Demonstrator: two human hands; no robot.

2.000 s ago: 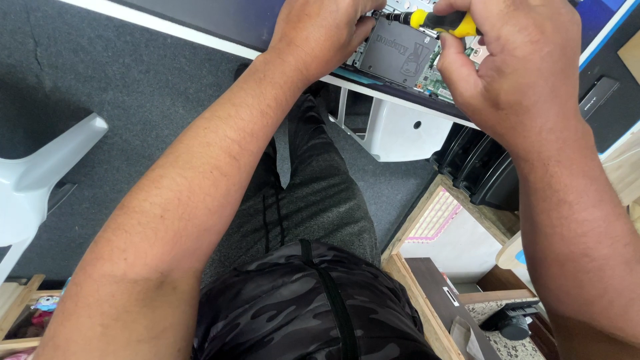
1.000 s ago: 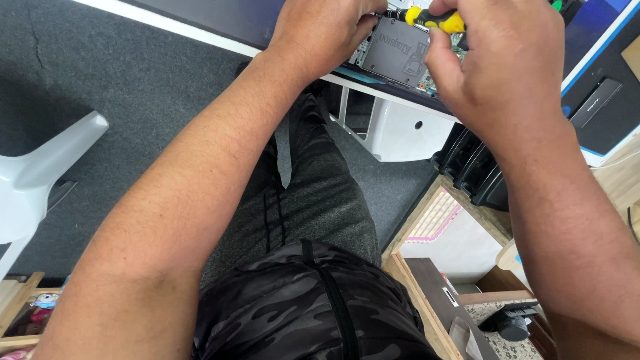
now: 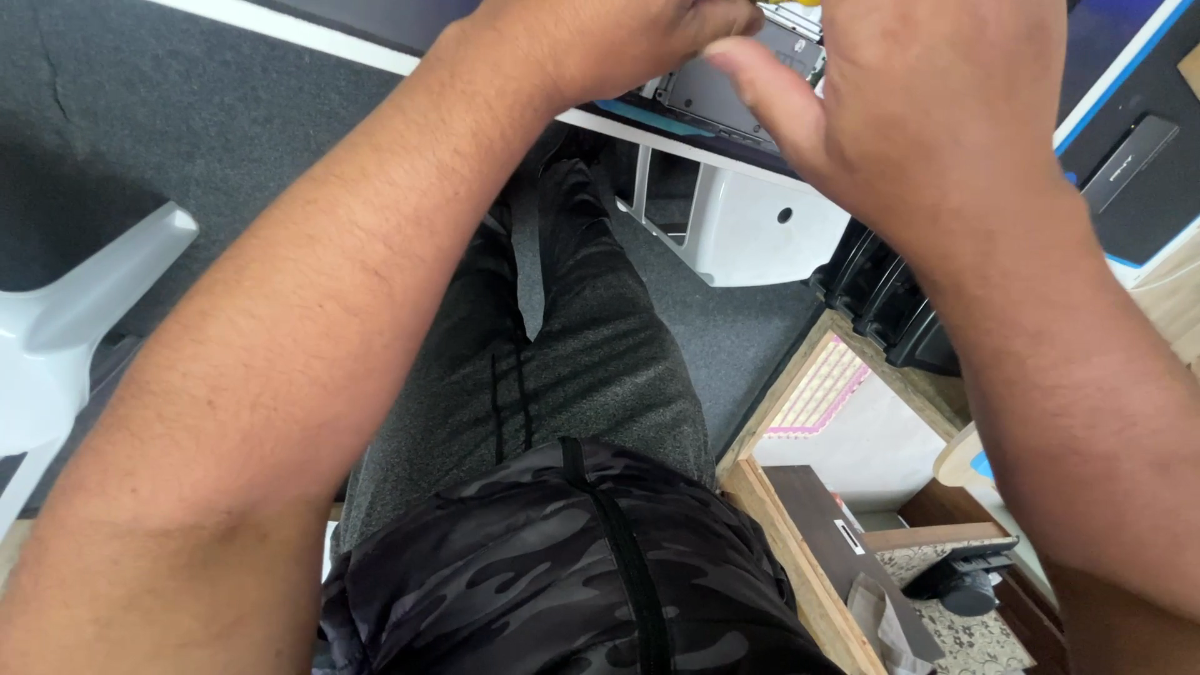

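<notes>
At the top of the head view lies an opened electronic device with a grey rectangular drive (image 3: 731, 89) mounted in it, partly covered by my hands. My left hand (image 3: 656, 42) is over the device's upper left part, its fingertips close together; what they touch is hidden. My right hand (image 3: 900, 84) is at the device's right side, the thumb reaching over the drive. A bit of yellow, seemingly the screwdriver handle (image 3: 802, 3), shows at the top edge between the hands. Whether the right fingers grip it cannot be seen.
The white table edge (image 3: 281, 23) runs below the device. A white plastic stool (image 3: 769, 225) and black cases (image 3: 891, 300) are under it. A dark slim box (image 3: 1130, 164) lies at the right. A white chair (image 3: 84, 328) stands at the left, a wooden cabinet (image 3: 806, 562) at lower right.
My right hand has moved left and up, its thumb now over the drive. The yellow and black screwdriver, plainly in that hand before, is now almost wholly out of sight.
</notes>
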